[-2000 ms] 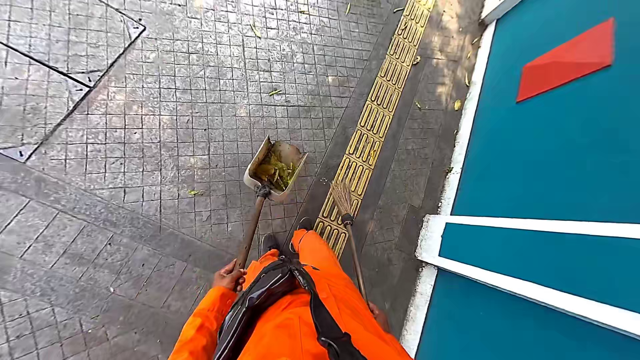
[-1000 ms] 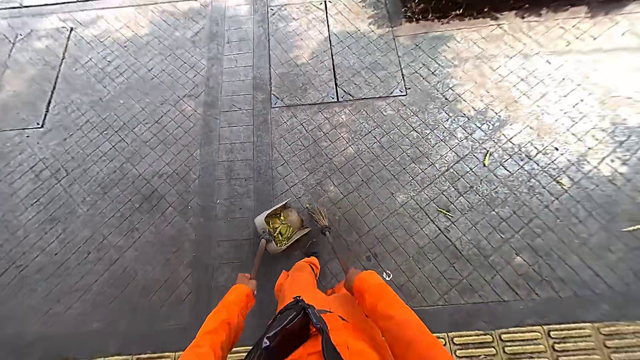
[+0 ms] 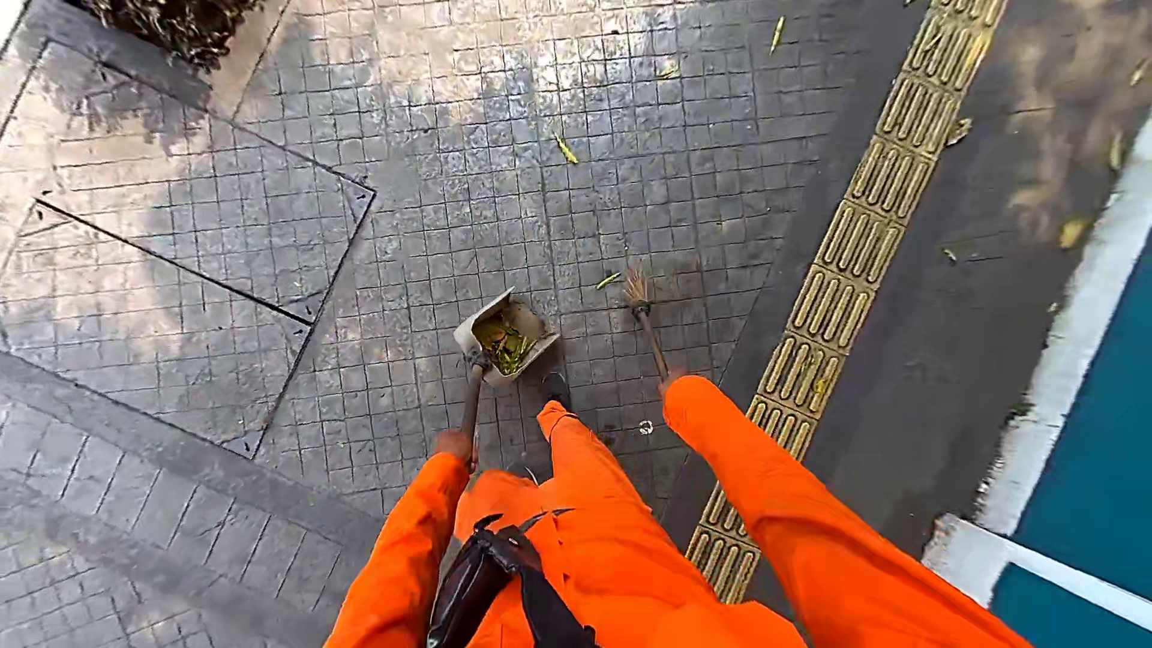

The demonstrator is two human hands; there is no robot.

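My left hand (image 3: 456, 445) grips the wooden handle of a long-handled dustpan (image 3: 466, 335). Green and yellow leaves (image 3: 506, 347) lie inside its pale scoop, which is left of my shoe. In my right hand (image 3: 673, 382), partly covered by the orange sleeve, is the stick of a broom (image 3: 638, 290). The broom's bristles are spread on the paving to the right of the dustpan, apart from it. Just left of the bristles lies a narrow yellow-green leaf (image 3: 607, 281). Another yellow leaf (image 3: 565, 149) is farther ahead on the tiles.
A yellow tactile paving strip (image 3: 832, 297) runs diagonally on my right, with a white-edged teal surface (image 3: 1093, 432) beyond it. Dark-seamed cover plates (image 3: 207, 216) are set in the paving at left. Dry plants (image 3: 184, 27) stand at the upper left. A small pale ring-like bit (image 3: 645, 427) lies near my feet.
The view has turned a lot. My right hand and the broom have moved away from the dustpan, out to the right; a second ago the bristles were close beside the scoop.
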